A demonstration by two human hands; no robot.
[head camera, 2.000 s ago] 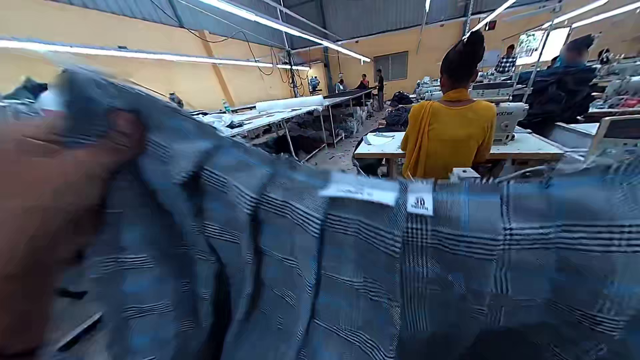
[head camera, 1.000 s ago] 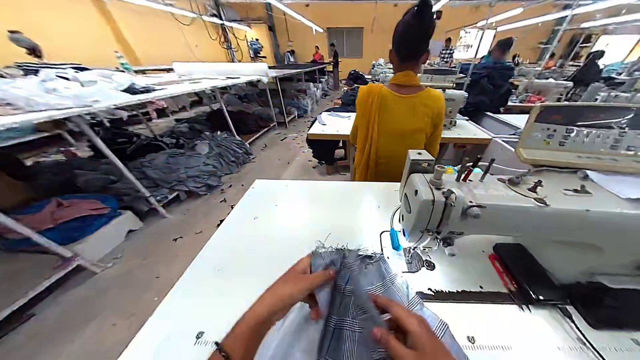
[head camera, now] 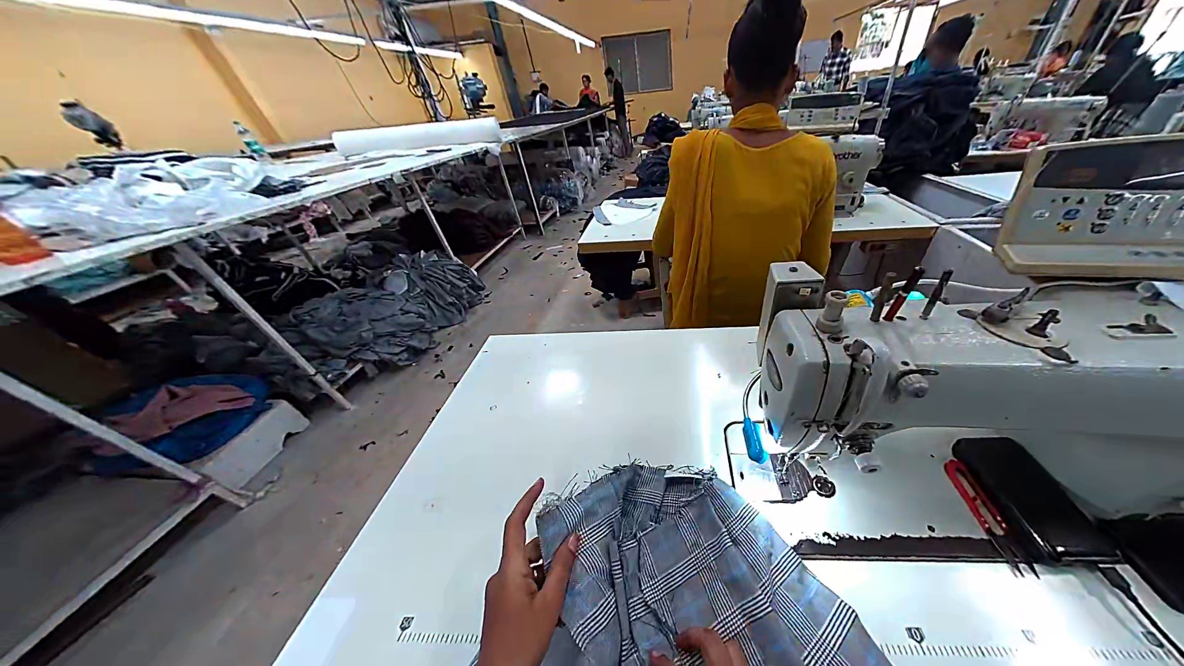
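A grey plaid garment piece (head camera: 684,564) with frayed upper edges lies on the white sewing table (head camera: 462,444), left of and below the needle area of an industrial sewing machine (head camera: 925,370). At its left edge is my left hand (head camera: 527,583), thumb against the cloth and fingers raised; whether it pinches the fabric is unclear. My right hand (head camera: 708,646) shows only partly at the bottom edge, its fingers on the cloth; the rest is out of frame. The presser foot (head camera: 795,479) stands to the right of the cloth, apart from it.
Red tweezers (head camera: 980,509) and a black case (head camera: 1027,499) lie under the machine arm. A person in yellow (head camera: 749,213) sits ahead at another table (head camera: 888,217). Along the left runs a long rack table (head camera: 305,190) with plastic bags on top and cloth heaps (head camera: 379,305) below.
The plaid cloth, held up before the camera two seconds ago, is now down on the table. Since one second ago, my left hand's fingers have lifted and my right hand has moved lower. The view has tilted down.
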